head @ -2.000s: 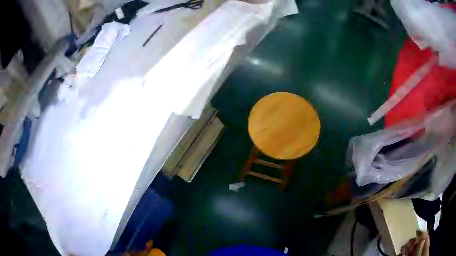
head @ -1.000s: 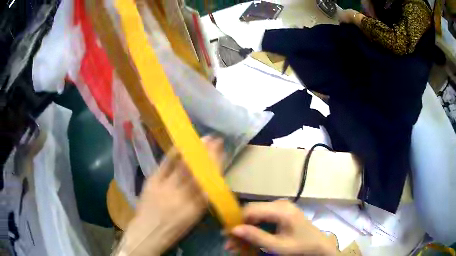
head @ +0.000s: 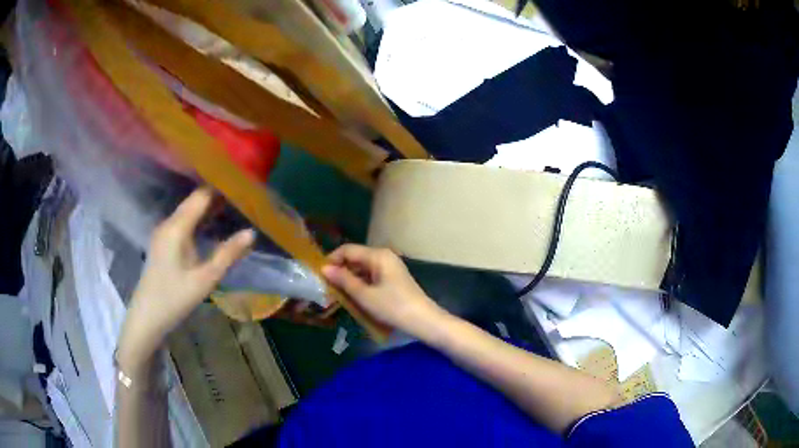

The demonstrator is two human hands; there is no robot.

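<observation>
A long narrow orange-brown pattern strip [head: 188, 144] runs diagonally from the upper left to the centre. My right hand [head: 372, 284] pinches it near its lower end. My left hand [head: 184, 258] is beside the strip on its left, fingers apart, in front of clear plastic bags [head: 105, 175]; I see nothing gripped in it. More orange-brown card strips [head: 254, 105] hang behind, towards the upper middle. A red bundle [head: 236, 144] shows between the strips. The upper ends of the strips are blurred or cut off by the picture's edge.
A cream padded board [head: 473, 214] with a black cord [head: 561, 227] stands right of centre. Dark garments [head: 692, 114] lie over the white-covered table [head: 420, 61]. White papers [head: 604, 324] are below the board. A cardboard box [head: 215, 376] and part of the round stool [head: 250, 304] are at the lower left.
The strip's lower end has moved left and up with my right hand. My left hand has moved left, away from the strip. The view has shifted, with the board and garments higher and larger.
</observation>
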